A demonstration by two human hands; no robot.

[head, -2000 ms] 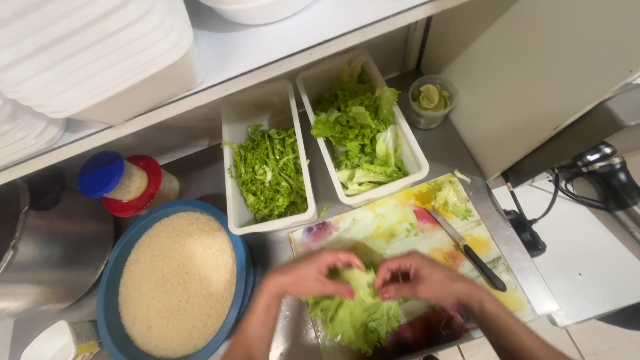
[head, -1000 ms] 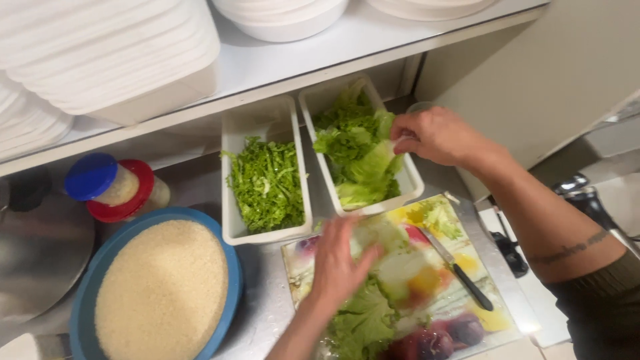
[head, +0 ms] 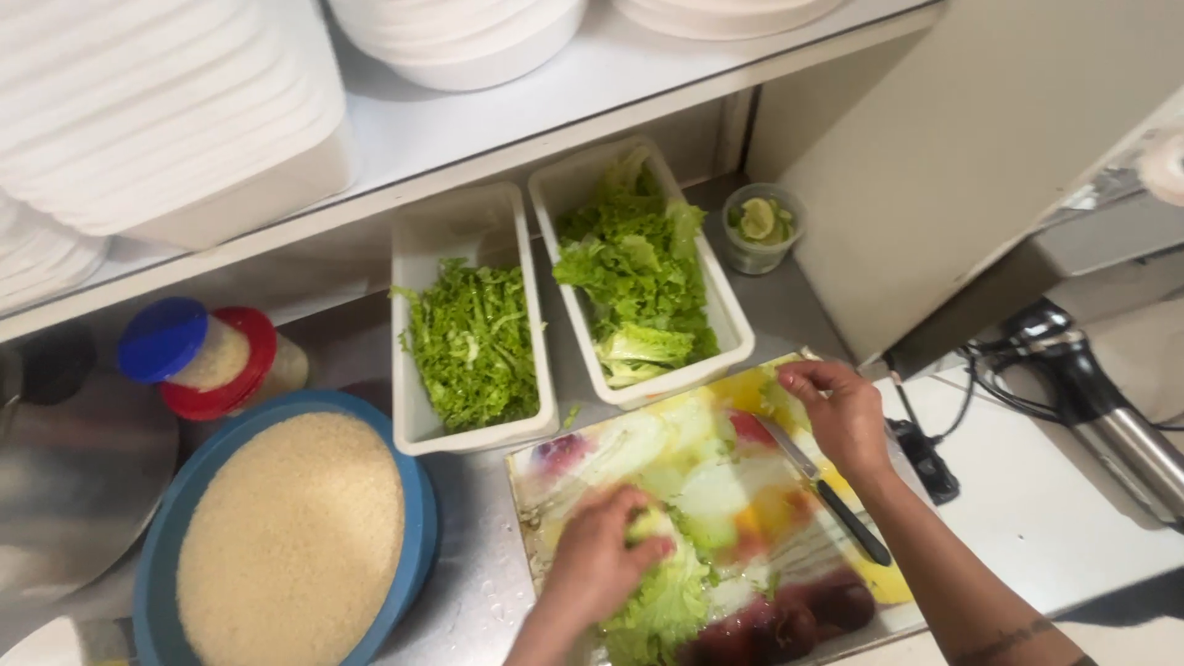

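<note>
My left hand [head: 606,555] grips the stem end of a lettuce bunch [head: 661,592] at the near left of a fruit-patterned cutting board [head: 684,462]. Near the board's back right corner is my right hand [head: 832,407], thumb and fingertips close together over pale lettuce scraps; whether it holds a scrap cannot be told. A knife with a black handle [head: 851,523] lies on the board just below this hand. Behind the board, a white bin holds lettuce leaves [head: 638,277]. Left of it, another white bin holds shredded lettuce [head: 476,351].
At left stands a blue basin [head: 416,518] of pale grain, with lidded containers [head: 217,356] behind it. A clear cup with cut lime [head: 760,227] is beside the right bin. White stacked containers [head: 462,37] fill the shelf above. An immersion blender [head: 1091,398] lies at right.
My right hand has moved from the right bin to the board's back right corner. My left hand, above the board a second ago, now grips the lettuce bunch.
</note>
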